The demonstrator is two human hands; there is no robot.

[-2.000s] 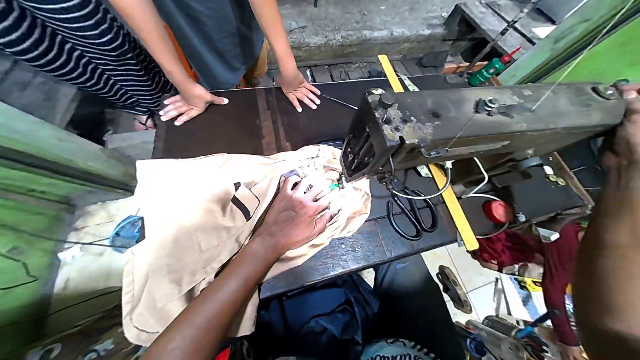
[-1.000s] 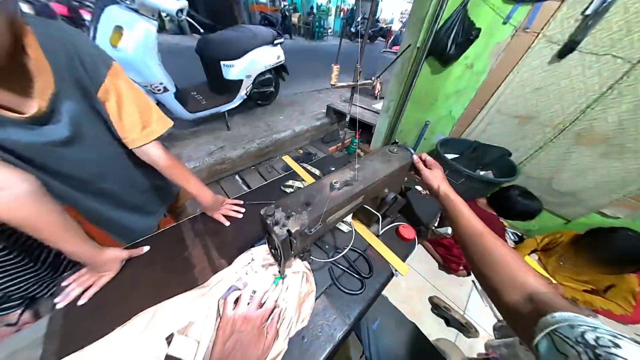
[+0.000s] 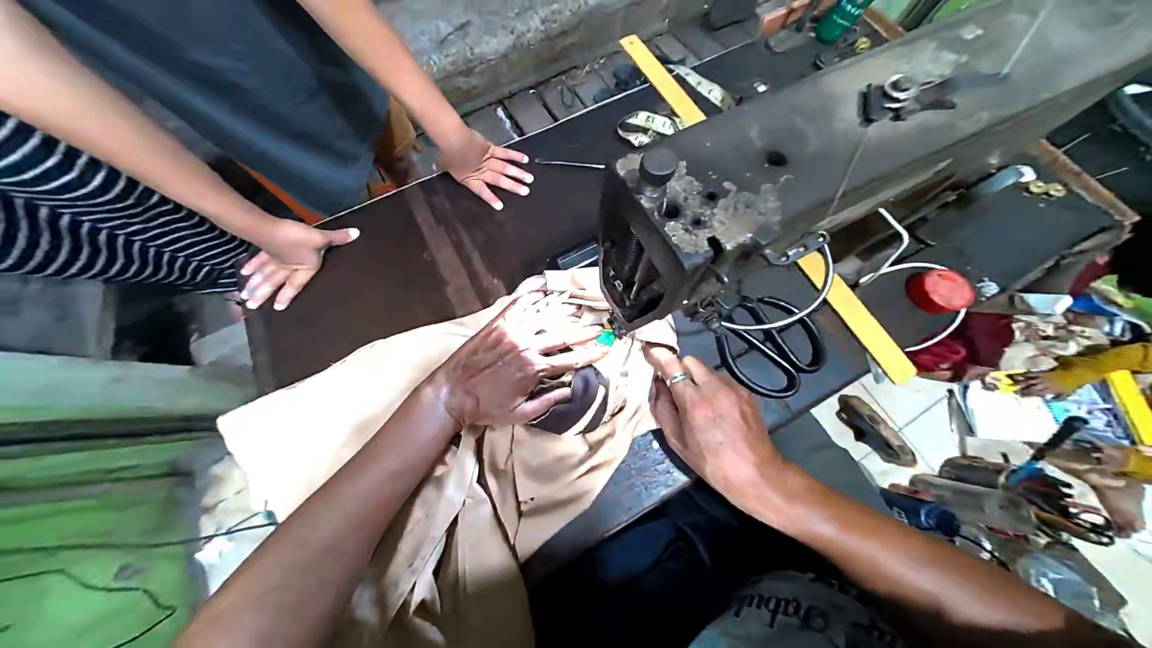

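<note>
Beige cloth (image 3: 360,405), seemingly a garment, lies bunched on the dark sewing table (image 3: 378,279) under the head of an old sewing machine (image 3: 738,180). My left hand (image 3: 504,369) rests on it with fingers spread, left of the needle area, beside a dark patch of fabric (image 3: 576,400). At the cloth's right edge is my right hand (image 3: 711,414), fingers curled, with thumb and forefinger pinching the edge. A small green thing (image 3: 606,338) shows by the presser foot. The needle itself is hidden. Black-handled scissors (image 3: 769,346) lie right of the machine head.
Another person's two hands (image 3: 486,166) rest flat on the table's far left part. A yellow ruler (image 3: 855,315) passes under the machine arm; a measuring tape (image 3: 648,126) lies behind. A red round container (image 3: 940,291) and white cable are at right. Tools and people's hands appear on the tiled floor.
My right hand has left the far right end of the machine and is now at the cloth's edge near the needle area. My left hand stays on the cloth. The view has swung away from the street and back down.
</note>
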